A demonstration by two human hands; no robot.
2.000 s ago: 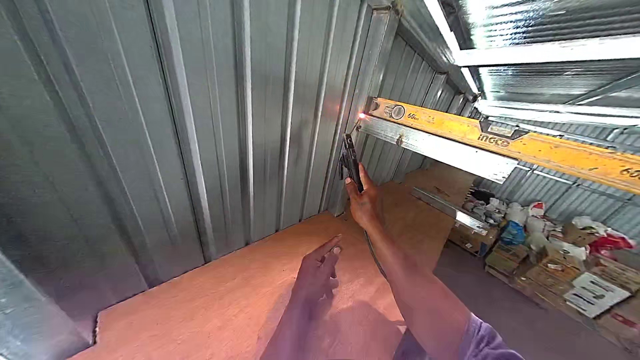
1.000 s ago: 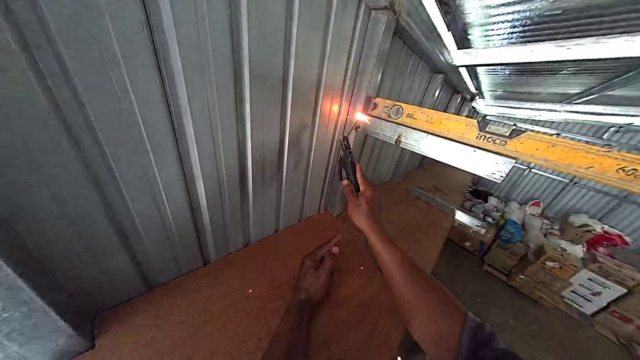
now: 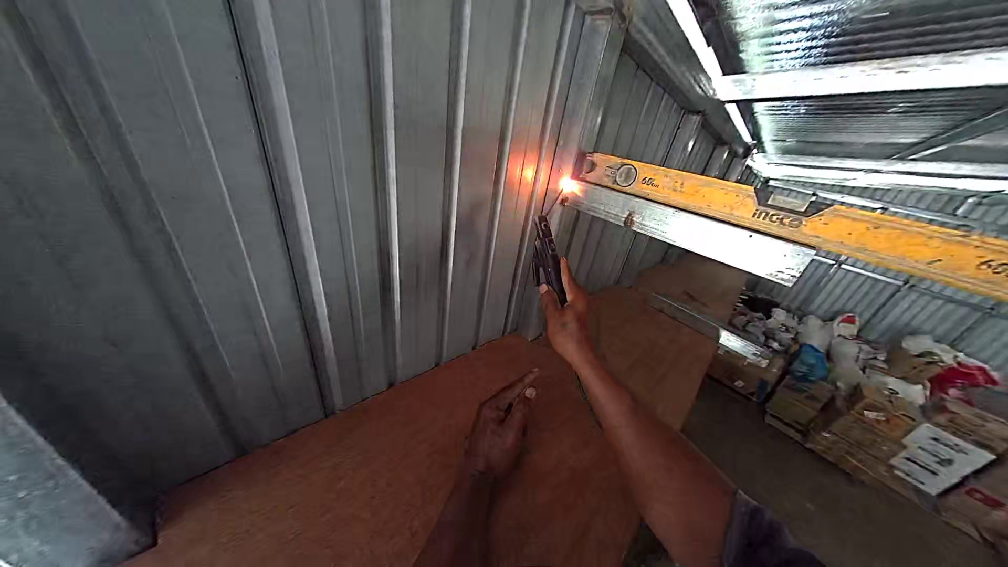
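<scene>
My right hand (image 3: pixel 565 315) grips a black welding electrode holder (image 3: pixel 550 260) by its handle. A thin electrode (image 3: pixel 554 202) runs up from its jaws to a bright arc (image 3: pixel 568 185), at the left end of a metal bar (image 3: pixel 693 228) beside the upright steel post (image 3: pixel 587 87). A yellow Ingco spirit level (image 3: pixel 709 197) lies along the top of this bar. Below and left of the holder, my left hand (image 3: pixel 502 429) is held over the brown wooden board (image 3: pixel 354 472), fingers partly bent and holding nothing. The contact point itself is hidden by glare.
Corrugated metal wall (image 3: pixel 417 173) rises close on the left, with an orange glow reflected in it. Cardboard boxes (image 3: pixel 874 417) and plastic bags (image 3: pixel 819 335) are piled at the right on the floor. A metal strip (image 3: pixel 709 327) extends past the board's right edge. Metal beams (image 3: pixel 866 75) cross overhead.
Two seconds ago there was only a small red glow at the electrode's tip; now a bright arc burns there, as it did one second ago. Both hands stay in nearly the same places.
</scene>
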